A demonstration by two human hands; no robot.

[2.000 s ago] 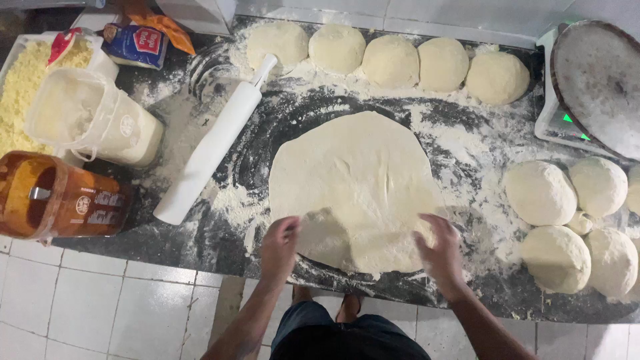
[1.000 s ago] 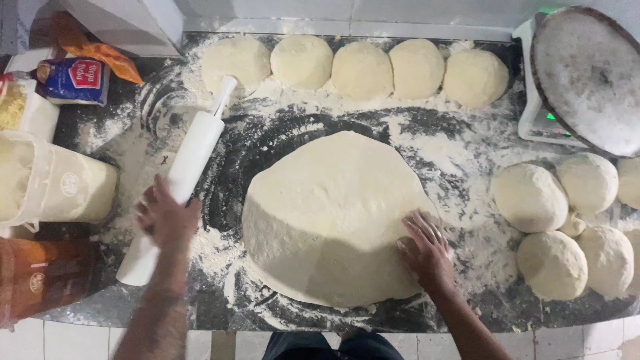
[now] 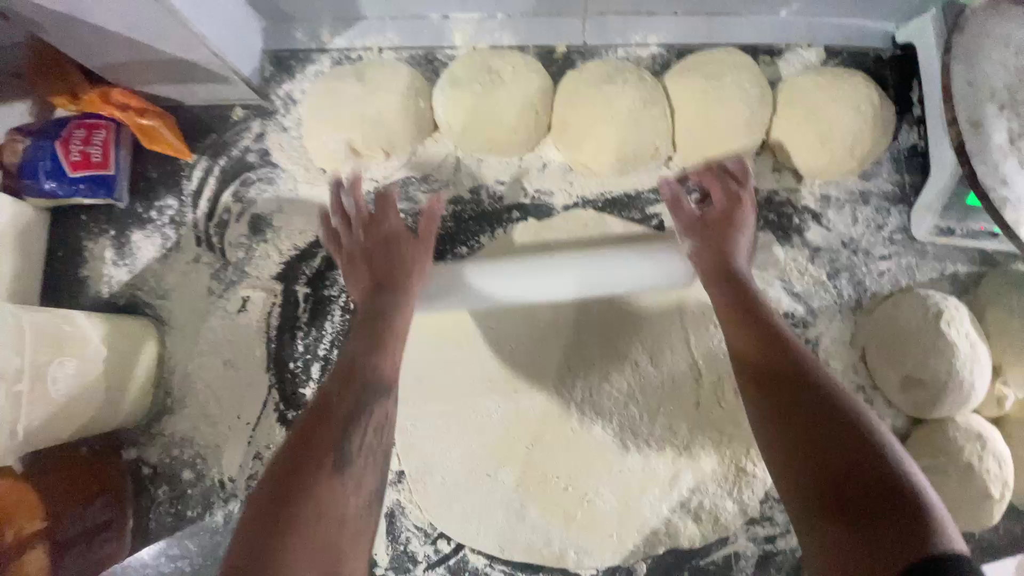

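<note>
A white rolling pin [image 3: 560,272], blurred, lies crosswise over the upper part of a large flat sheet of dough [image 3: 576,448]. My left hand [image 3: 384,240] is at the pin's left end with its fingers spread and pointing away from me; the palm hides how it touches the pin. At the right end is my right hand [image 3: 712,216], fingers bent, and whether they close round the handle is blurred. A shadow falls across the middle of the dough. Flour covers the dark worktop [image 3: 312,320] around it.
Several dough balls [image 3: 612,116] line the back by the tiled wall. More floured balls [image 3: 928,352] sit at the right, below a scale [image 3: 932,192] bearing a round metal pan [image 3: 996,112]. At the left are a blue packet [image 3: 72,160], a white tub [image 3: 80,376] and an orange-brown container [image 3: 72,504].
The rolling pin, at the left of the dough one second ago with my left hand on it, now lies across the dough. My right hand has moved from the dough's right edge to the pin's right end.
</note>
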